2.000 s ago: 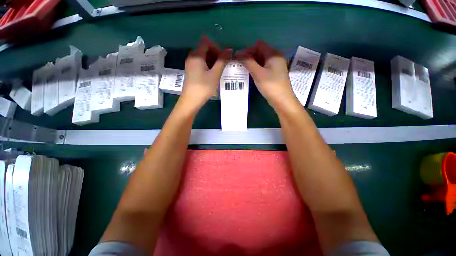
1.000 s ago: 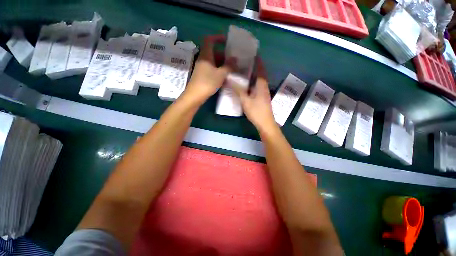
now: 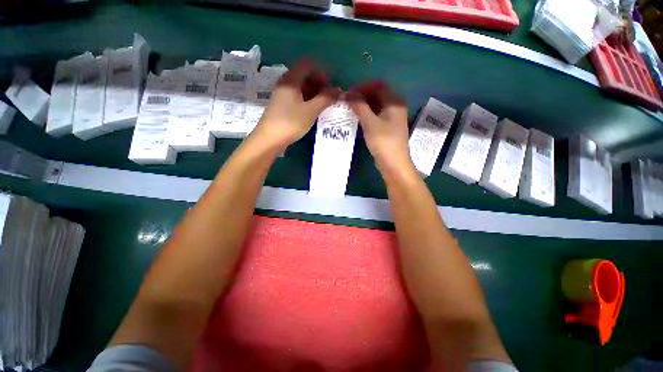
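A slim white printed carton [image 3: 334, 156] lies on the green belt in front of me, its near end over the pale guide rail. My left hand [image 3: 296, 105] and my right hand [image 3: 378, 116] are bare and hold its far end from both sides. The fingertips are blurred, and the end flap is hidden under them. Cartons with ragged open ends [image 3: 193, 105] stand side by side at the left. Cartons with square ends [image 3: 469, 143] lie in a row at the right.
A pink-red foam mat [image 3: 320, 290] lies below my forearms. A thick bundle of white pieces [image 3: 36, 283] is at lower left. An orange and yellow tape dispenser [image 3: 596, 290] is at right. Red trays [image 3: 443, 11] and plastic-wrapped items [image 3: 567, 29] are beyond the belt.
A carton held raised and blurred one second ago now lies lower on the belt, with its barcode face up and both hands at its far end. The camera view has turned slightly.
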